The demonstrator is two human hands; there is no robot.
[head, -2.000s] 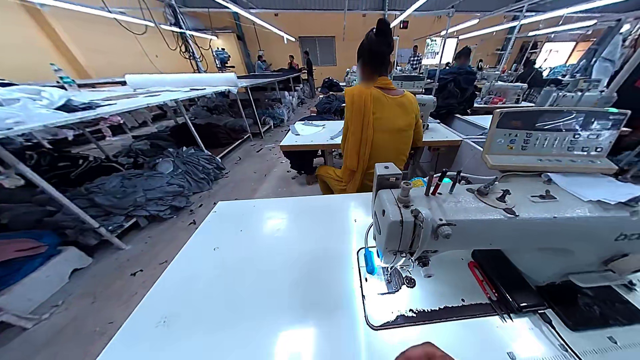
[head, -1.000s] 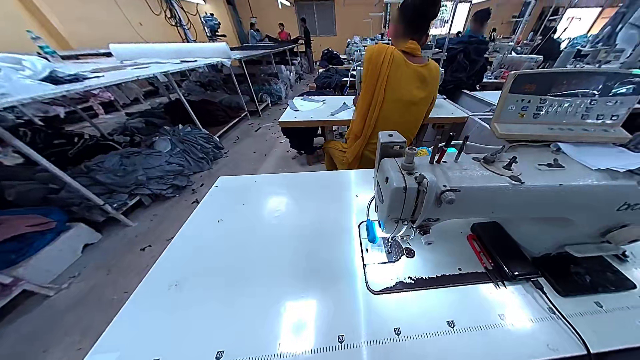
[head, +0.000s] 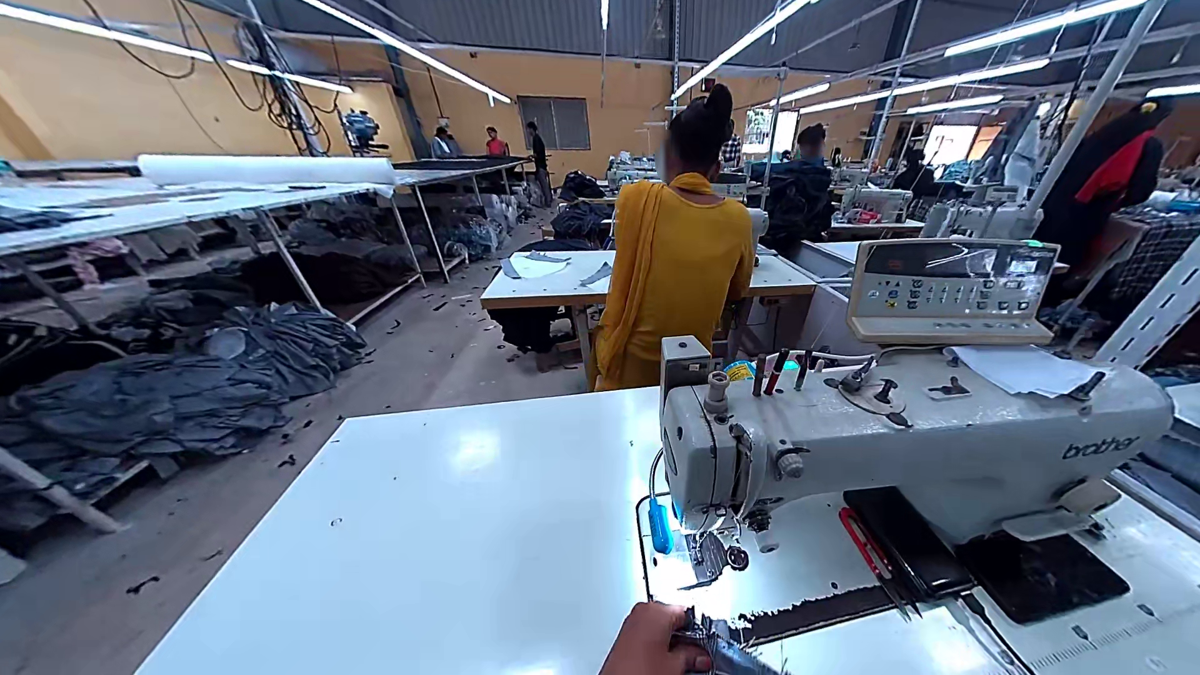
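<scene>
At the bottom centre of the head view, my left hand (head: 649, 641) grips the end of a dark grey fabric piece (head: 727, 649) with frayed threads. The piece lies just in front of the needle area of a white Brother industrial sewing machine (head: 900, 441). Its presser foot (head: 710, 557) stands over the lit needle plate, with a blue part (head: 660, 527) beside it. My right hand is not in view. Red-handled tweezers (head: 867, 548) and a black phone-like object (head: 907, 542) lie under the machine's arm.
The white table top (head: 450, 525) extends left of the machine. A control panel (head: 952, 289) stands behind it. Ahead, a person in yellow (head: 684, 272) sits at another table (head: 553, 289). Heaped dark garments (head: 159, 403) lie left, under a long table. Scraps dot the floor.
My left hand has come into view with the grey fabric piece, near the needle area. One second ago no hand showed. The view has tilted up.
</scene>
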